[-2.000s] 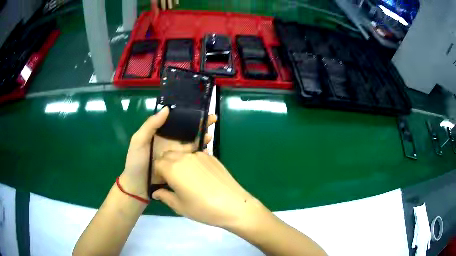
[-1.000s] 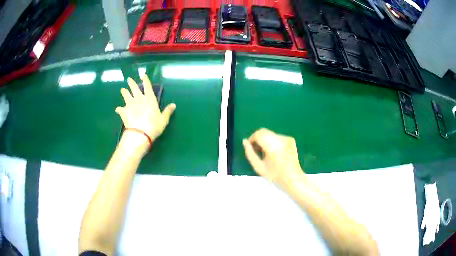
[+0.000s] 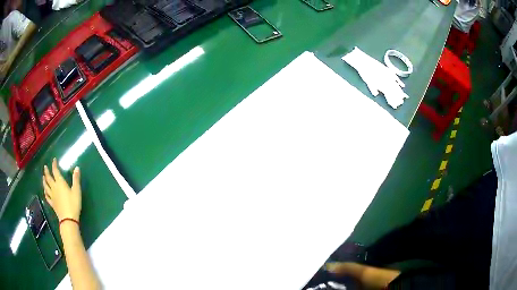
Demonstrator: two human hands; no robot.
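A black phone middle frame (image 3: 43, 232) lies on the glossy green belt at the lower left. My left hand (image 3: 63, 195) is just to its right, over the belt, fingers spread and empty. My right hand (image 3: 343, 268) is low at the bottom right, beyond the edge of the white foam sheet (image 3: 249, 175). It is small and partly dark, and its fingers are unclear. Another middle frame (image 3: 255, 24) lies on the belt at the top.
A red tray (image 3: 54, 76) holding frames stands at the upper left, beside a black blister tray (image 3: 164, 20). A white strip (image 3: 105, 153) crosses the belt. A limp white bundle (image 3: 377, 76) and a tape roll (image 3: 398, 63) lie upper right. A red stool (image 3: 448, 85) stands beyond the bench edge.
The view has swung to the right. The held frame now lies on the belt, and my left hand has come off it. My right hand has moved from over the belt to the bottom right.
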